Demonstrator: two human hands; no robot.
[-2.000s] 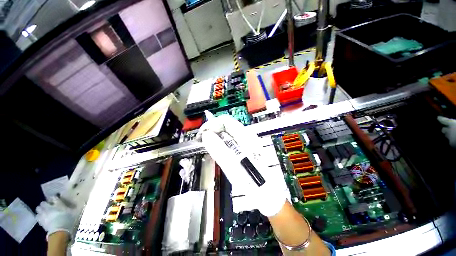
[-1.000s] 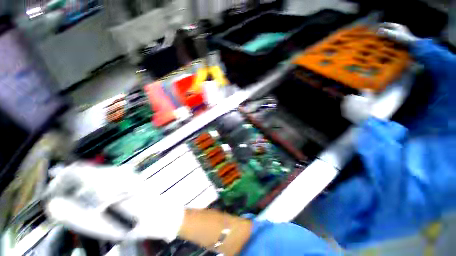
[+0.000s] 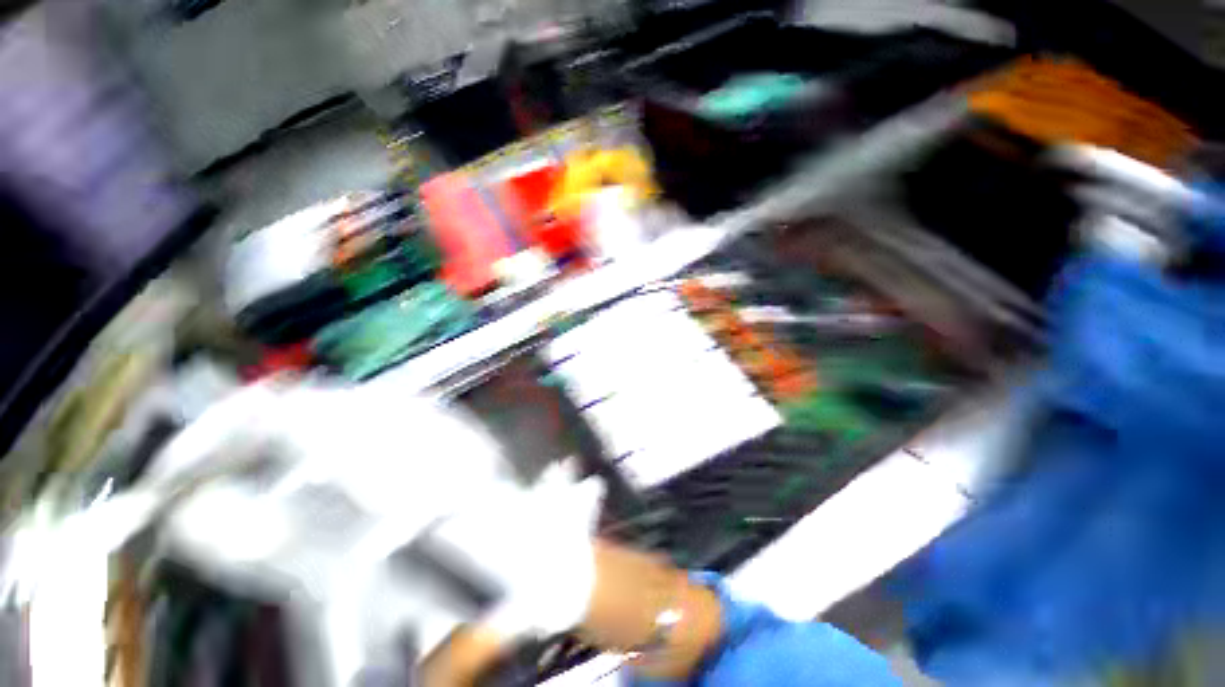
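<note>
Motion blur is strong. My right hand [image 3: 517,537], white-gloved, is at the lower left, with a bare wrist and blue sleeve behind it. A dark streak on it looks like the marker pen [image 3: 457,570] in its grip. A second bare wrist low beside it seems to belong to my left hand [image 3: 343,577]; the white gloves blur together there and its fingers cannot be made out. A green circuit board [image 3: 846,413] with white plates [image 3: 665,389] and orange coils lies on the line right of my hands.
Behind the rail [image 3: 631,275] are another board [image 3: 289,255], teal pieces [image 3: 396,329], a red bin [image 3: 540,201] with yellow rings and a black tote [image 3: 685,148]. At right, a person in a blue sleeve [image 3: 1122,389] has a gloved hand near an orange plate [image 3: 1075,108].
The view has swung right since the earliest frame. Since the last one, the gloves fill more of the lower left and a second wrist shows. The neighbour's hand and orange plate have shifted.
</note>
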